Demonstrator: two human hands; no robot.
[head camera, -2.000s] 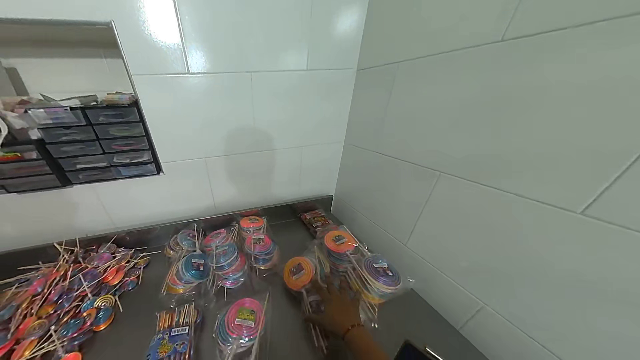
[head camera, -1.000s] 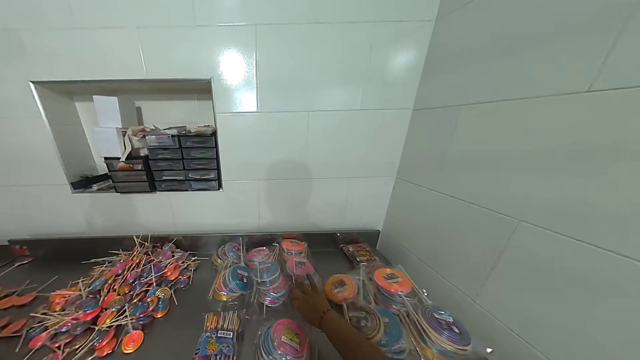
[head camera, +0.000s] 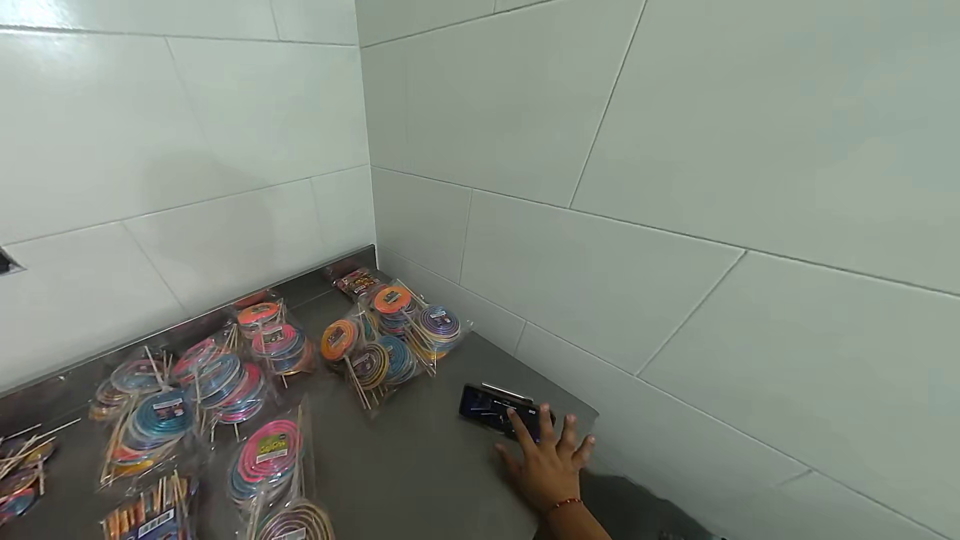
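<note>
My right hand (head camera: 546, 466), with a thin red bracelet at the wrist, is spread over a black smartphone (head camera: 499, 411) lying on the dark counter. A fingertip meets the phone's lit screen, and the hand grips nothing. A thin light-coloured stick or pen (head camera: 507, 391) lies along the phone's far edge. Left of the phone are clear bags of spiral lollipops: a group with orange, blue and purple ones (head camera: 394, 300) near the corner, and a bag with a pink one on top (head camera: 268, 452) closer to me. My left hand is out of view.
More bagged lollipops (head camera: 161, 415) cover the counter's left part. A bag of striped sticks (head camera: 154, 514) lies at the near left, loose lollipops (head camera: 21, 480) at the far left edge. A small packet (head camera: 358, 281) sits in the corner where the tiled walls (head camera: 480, 247) meet.
My right hand has moved right, from the lollipop bags to the phone. The view has swung to the right.
</note>
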